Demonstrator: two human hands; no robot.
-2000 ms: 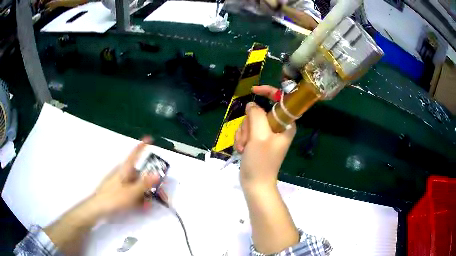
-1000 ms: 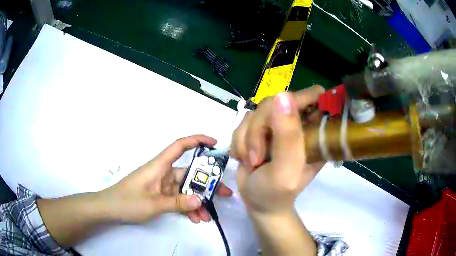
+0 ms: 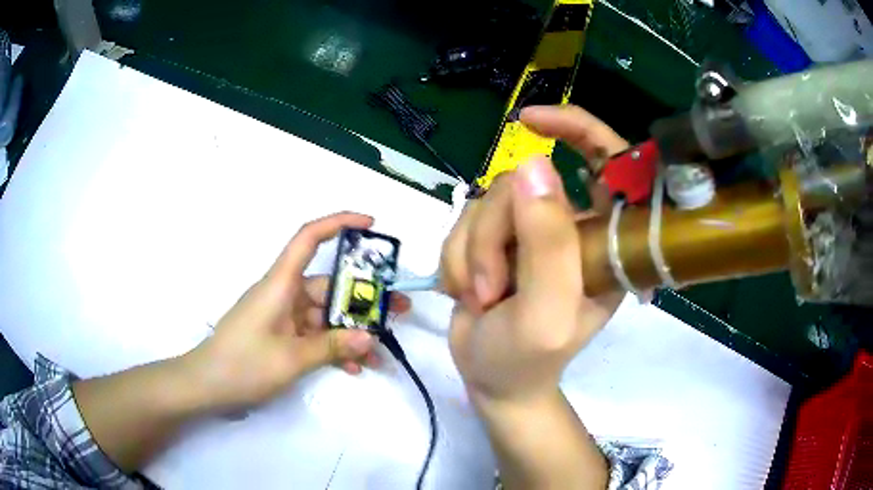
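Observation:
My left hand [image 3: 263, 325] holds a black open power adapter [image 3: 363, 279] by its edges, board side up, with a yellow-taped transformer [image 3: 364, 296] showing. A thin black cord [image 3: 421, 388] leaves its lower end and runs down over the sheet. My right hand [image 3: 526, 278] is closed around the amber barrel of the glue gun [image 3: 713, 234], index finger raised off the red lever [image 3: 630, 173]. The pale bluish nozzle [image 3: 416, 283] points left, its tip at the right edge of the adapter; exact contact is unclear.
A white sheet [image 3: 191, 220] lies under both hands. Beyond it is the dark green bench [image 3: 239, 57] with a yellow-black striped strip [image 3: 536, 105], a coiled black cord [image 3: 407, 110] and dark units [image 3: 459, 62]. A red basket [image 3: 838, 435] stands at lower right.
My left hand has moved the adapter slightly up and left and turned it. The nozzle has shifted from the board's top end to its right side. My right index finger has lifted.

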